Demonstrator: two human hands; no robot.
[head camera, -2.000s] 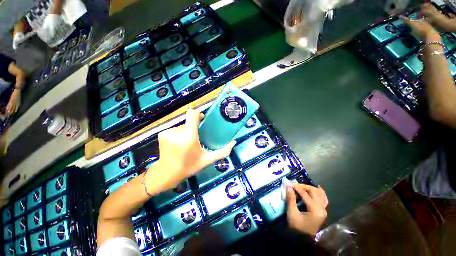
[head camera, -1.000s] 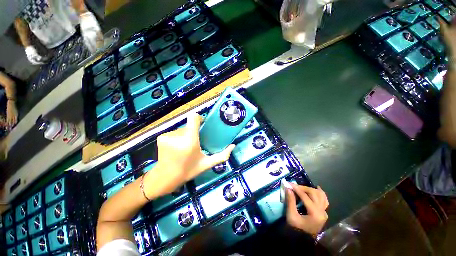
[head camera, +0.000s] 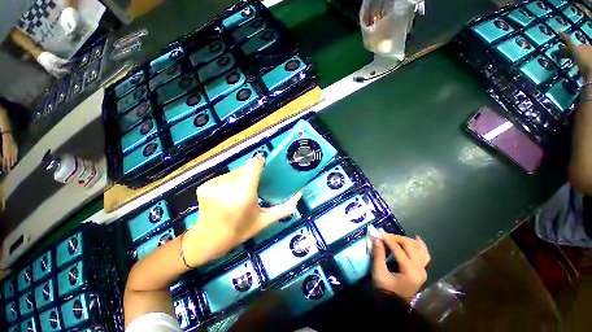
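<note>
My left hand (head camera: 230, 204) holds a teal panel (head camera: 279, 170) by its edges between thumb and fingers, tilted above the near tray. Its round dark disc (head camera: 304, 154) faces up. My right hand (head camera: 400, 262) pinches a small white wiping cloth (head camera: 374, 235) at the tray's right side, over a teal panel (head camera: 354, 260) lying in its pocket. The near black blister tray (head camera: 384, 214) holds several teal panels, some white with glare. My left hand and forearm hide part of the tray.
Another tray stack (head camera: 111, 152) lies beyond on a tan board (head camera: 214, 150). More trays stand at lower left (head camera: 97, 279) and upper right (head camera: 490, 81). A purple smartphone (head camera: 506, 139), a clear plastic bag (head camera: 384, 32) and a bottle (head camera: 67, 168) are in view. Other workers' hands show at the upper corners.
The panel in my left hand has changed tilt slightly and looks darker. My right hand has barely moved. Gloved hands at upper left and the neighbour's hand at upper right have moved.
</note>
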